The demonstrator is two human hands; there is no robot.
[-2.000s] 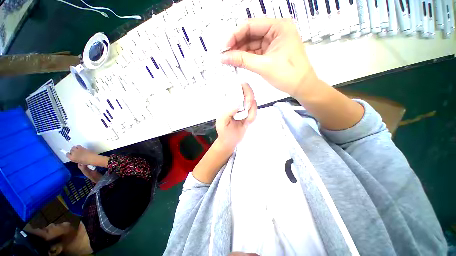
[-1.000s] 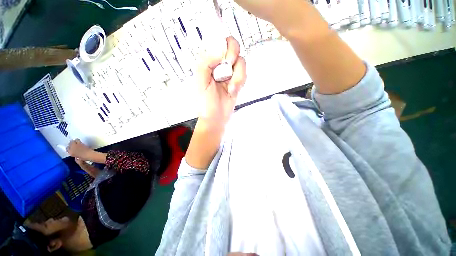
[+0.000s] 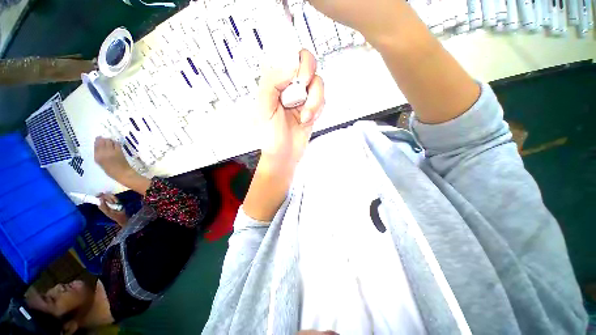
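White units (image 3: 219, 62) lie in rows on the cream-white bench, some with dark strips. My left hand (image 3: 291, 105) is over the bench's near edge, fingers curled around a small white piece (image 3: 294, 95); glare washes out part of the hand, and the full shape of the piece is hidden. My right hand (image 3: 336, 8) reaches to the far side of the units and is mostly cut off by the top edge; its fingers are not visible.
A second person's hand (image 3: 112, 157) reaches to units at the left; the other holds a white unit. Two tape rolls (image 3: 115, 52), a sticker sheet (image 3: 53, 131) and a blue crate (image 3: 36, 206) are at the left. More units (image 3: 523, 16) line the bench's right end.
My right hand has moved from in front of me up to the frame's top edge. My left hand has moved up and slightly left. The second person's hand has moved to the units.
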